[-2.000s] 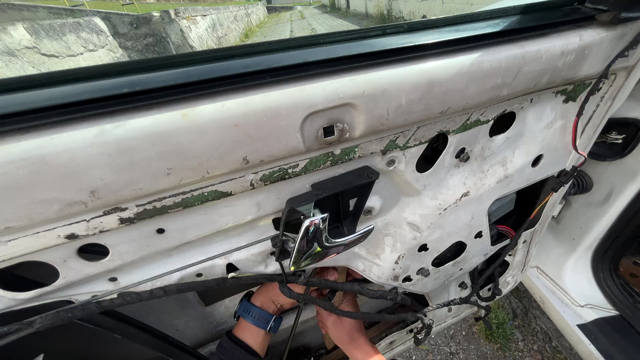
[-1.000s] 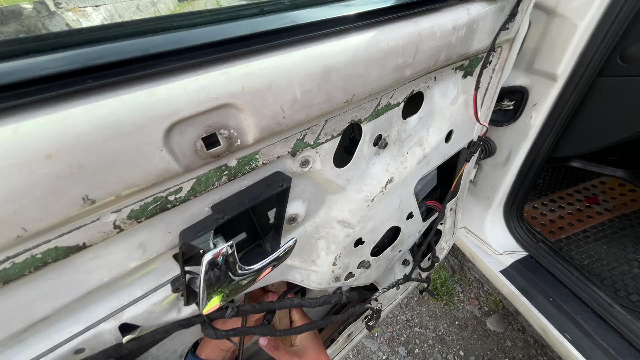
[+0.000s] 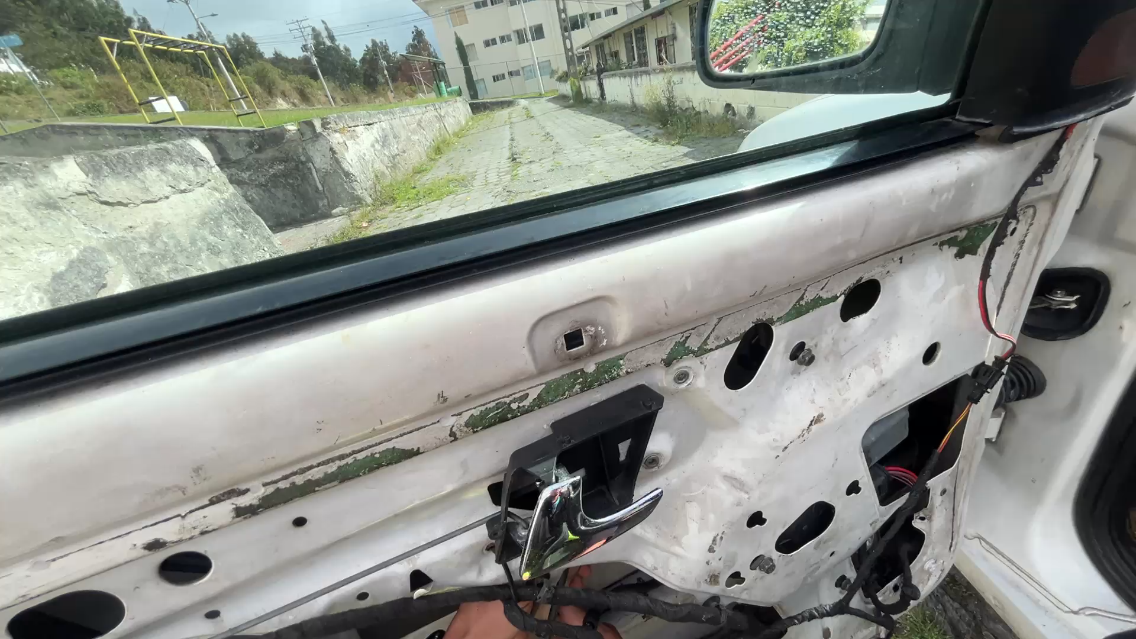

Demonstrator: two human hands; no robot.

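A white car door's inner panel (image 3: pixel 745 461) fills the view, its trim off and its holes bare. A black plastic bracket with a chrome inner door handle (image 3: pixel 586 524) sits at the lower middle. Just below it, at the bottom edge, a hand that looks like my left (image 3: pixel 488 619) lies behind the taped black wiring harness (image 3: pixel 426 603). Fingers of my right hand (image 3: pixel 581 599) show close beside it, between the cables. What either hand touches or holds is hidden by the harness and the handle.
A thin rod (image 3: pixel 373 568) runs left from the handle. Wires and a connector (image 3: pixel 985 380) hang by the hinge side at right. The window's black sill strip (image 3: pixel 497 240) crosses above, with the side mirror (image 3: pixel 790 40) at top right. A stone wall (image 3: pixel 115 209) stands outside.
The view has swung, now showing more of the window and street. My hands stay low under the handle, less visible than two seconds ago, when a watch and both wrists showed.
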